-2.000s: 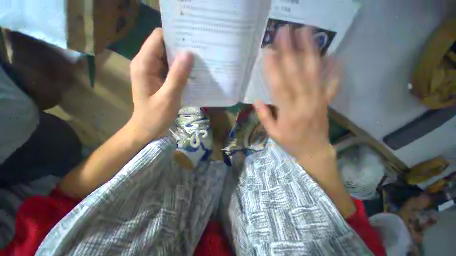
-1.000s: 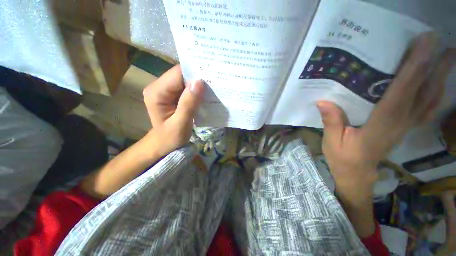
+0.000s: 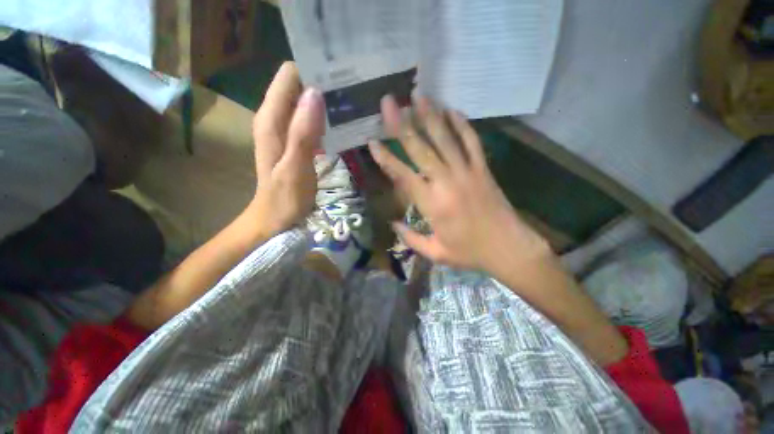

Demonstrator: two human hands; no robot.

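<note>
The open instruction manual is at the top centre, cut off by the top edge. Its left page shows a dark picture and blurred text; its right page shows dense text. My left hand holds the manual's lower left edge between thumb and fingers. My right hand is blurred, with its fingers spread over the lower part of the left page near the dark picture. Whether its fingertips touch the page I cannot tell.
A white-covered bench is at the right. On it are a yellow-brown round tray with a black item, and a black bar-shaped object. Another white-covered surface is at the upper left. My knees and a sneaker are below the manual.
My right hand has moved left from the right page to the left page. The manual now shows different pages, the dark picture being on the left one, and sits higher in view.
</note>
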